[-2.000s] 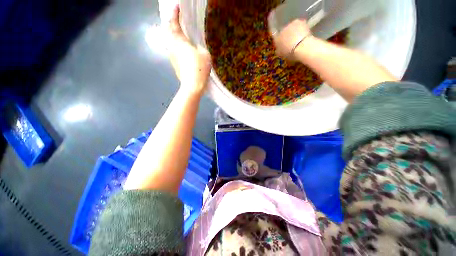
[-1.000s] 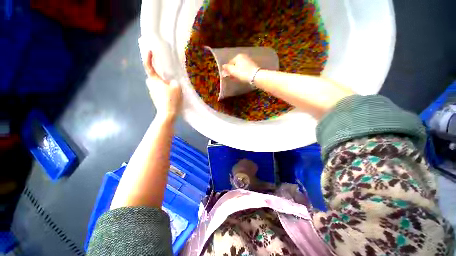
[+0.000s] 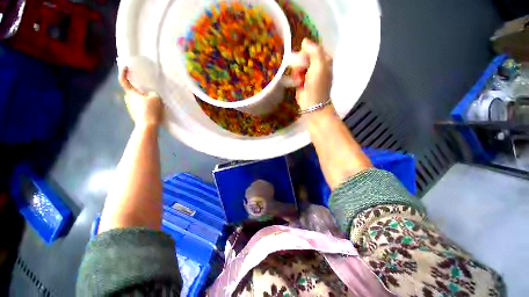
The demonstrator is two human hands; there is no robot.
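A large white tub [image 3: 354, 52] with multicoloured beads [image 3: 249, 125] in its bottom is at the top of the view. My right hand [image 3: 313, 75] grips the handle of a whitish scoop [image 3: 267, 104], which is upright and full of orange, red, yellow and green beads, above the beads in the tub. My left hand [image 3: 143, 104] holds the tub's rim at the left, with the fingers partly hidden behind it. A small round ball [image 3: 256, 205] sits on the blue-topped scale [image 3: 229, 188] below the tub.
Stacked blue crates [image 3: 188, 203] stand at the lower left, and a blue crate [image 3: 394, 168] is right of the scale. A small blue tray [image 3: 43, 206] lies on the floor at the left. A rack with a blue tray [image 3: 478, 87] and clear items is at the right. Floor grilles show.
The scoop has gone from lying on its side in the beads to upright, filled and raised. The tub and both hands appear further left in the view.
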